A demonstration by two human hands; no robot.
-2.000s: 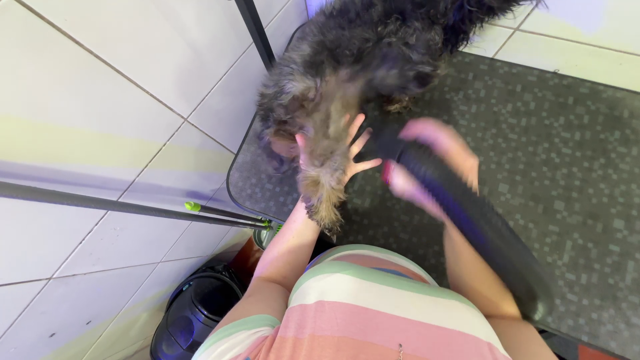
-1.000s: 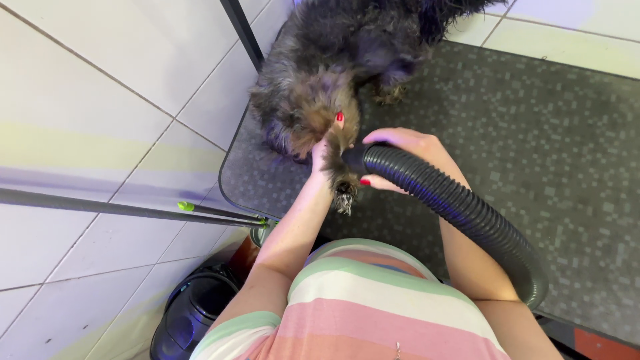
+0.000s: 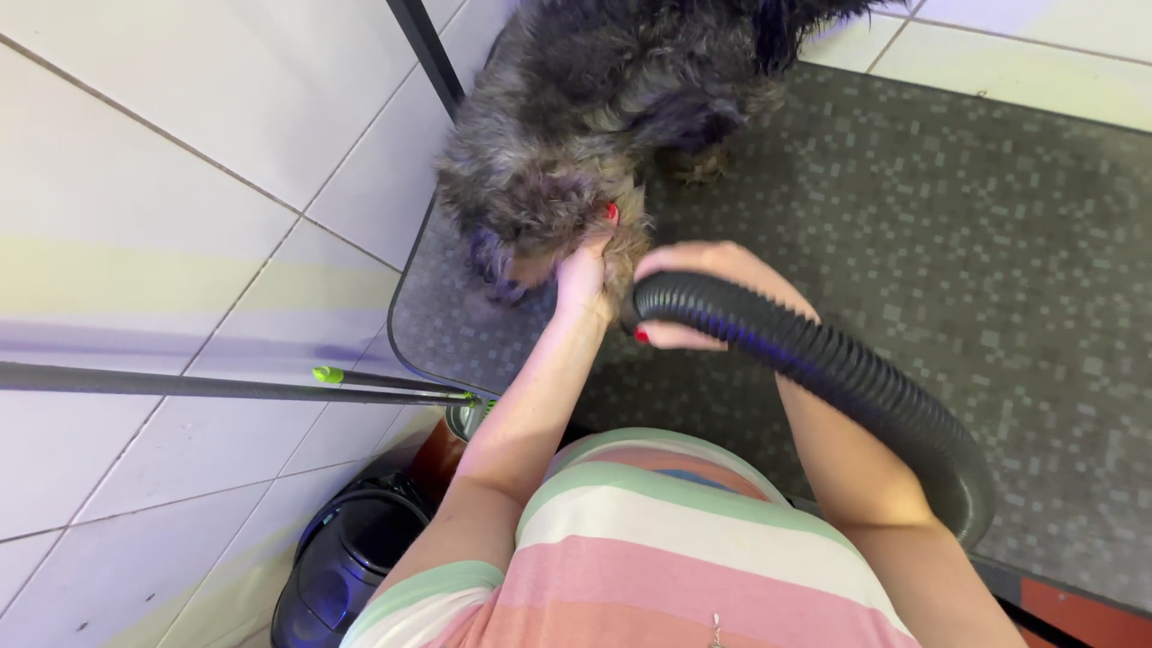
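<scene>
A dog with curly dark grey and tan fur (image 3: 621, 99) is on a dark speckled grooming table (image 3: 936, 270), its head low toward the table's left end. My left hand (image 3: 587, 270) grips one of its tan-furred legs beside the head; the fur hides some of my fingers. Close to the right of that leg, my right hand (image 3: 711, 292) is closed around the end of a black ribbed dryer hose (image 3: 810, 351). The hose tip points at the leg and is partly hidden. From there the hose curves down over my right forearm.
White wall tiles (image 3: 162, 225) border the table at the left and far side. A black post (image 3: 427, 54) rises by the dog, and a dark bar (image 3: 225, 387) crosses at left near green-tipped rods (image 3: 387, 380). A glossy black appliance (image 3: 337, 558) stands low at left.
Two seconds ago my left hand had its fingers spread behind the leg; now it is closed on it. The dog's head and the held leg have shifted, and the hose tip is beside the leg.
</scene>
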